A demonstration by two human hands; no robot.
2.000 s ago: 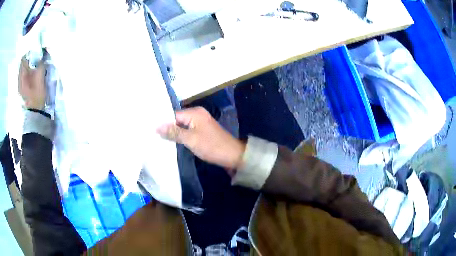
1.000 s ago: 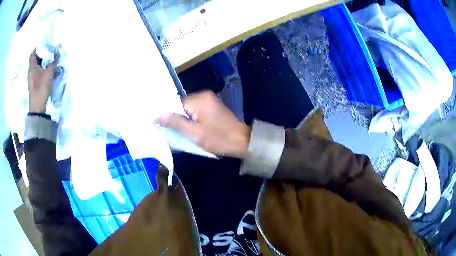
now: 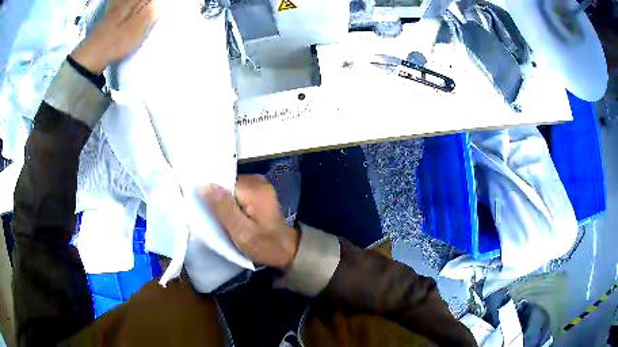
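Note:
A large white knit garment piece [image 3: 183, 101] lies on the machine table and hangs over its front edge towards the lap. My right hand [image 3: 254, 220] grips the cloth's right edge just below the table edge, thumb on top. My left hand [image 3: 122, 30] lies on the cloth at the upper left, partly cut by the top edge of the picture, fingers near together; whether it grips cloth is unclear. The overlock machine [image 3: 312, 20] with a yellow warning triangle stands at the top. The needle area is only partly seen at the top edge.
Thread snips [image 3: 420, 73] lie on the table [image 3: 379, 108]. A grey crumpled cloth [image 3: 491, 51] and a pale disc [image 3: 566, 47] are at the right end. Blue crates [image 3: 447, 193] stand below, one with pale cloth [image 3: 528, 190] over it. Speckled lint and cloth scraps lie below the table.
The view has shifted, showing more of the machine and table. My left hand has moved up along the cloth towards the machine. My right hand still holds the cloth's edge below the table edge.

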